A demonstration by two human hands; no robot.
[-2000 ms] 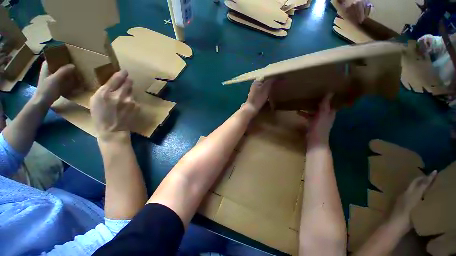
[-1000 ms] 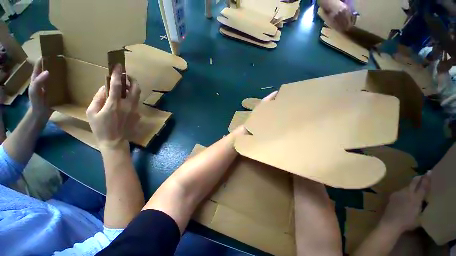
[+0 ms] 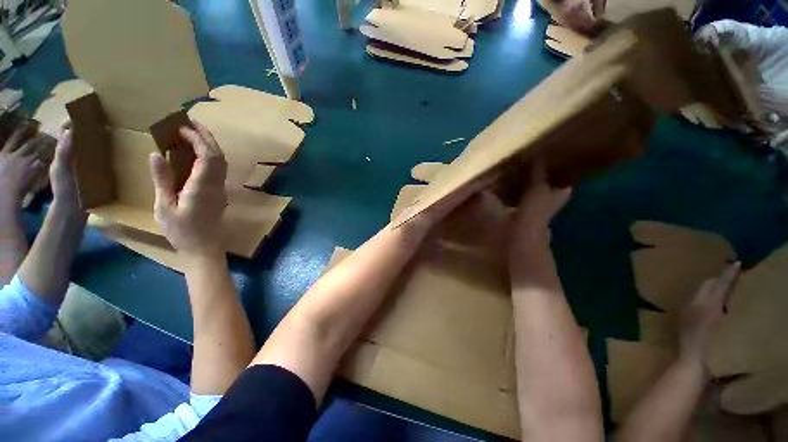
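Note:
A part-folded box (image 3: 553, 108) is held up in front of me, tilted, its lid panel slanting down to the left and its far right end blurred. My left hand (image 3: 471, 207) is under the lid panel's lower part, in shadow and mostly hidden. My right hand (image 3: 537, 197) is at the underside of the box, fingers up against it and partly hidden. Both hands hold the box. A blank stack (image 3: 441, 324) lies flat on the table under my forearms.
At the left, a person's hands hold another part-folded box (image 3: 134, 164) above blanks. More blanks (image 3: 419, 39) lie at the far side beside an upright post (image 3: 281, 43). Another person's hand (image 3: 704, 315) holds a blank at the right. The table (image 3: 346, 164) is dark green.
The lid panel, seen broad side a second ago, has swung up nearly edge-on, and the box has moved up. The left neighbour's hand has shifted on a side flap.

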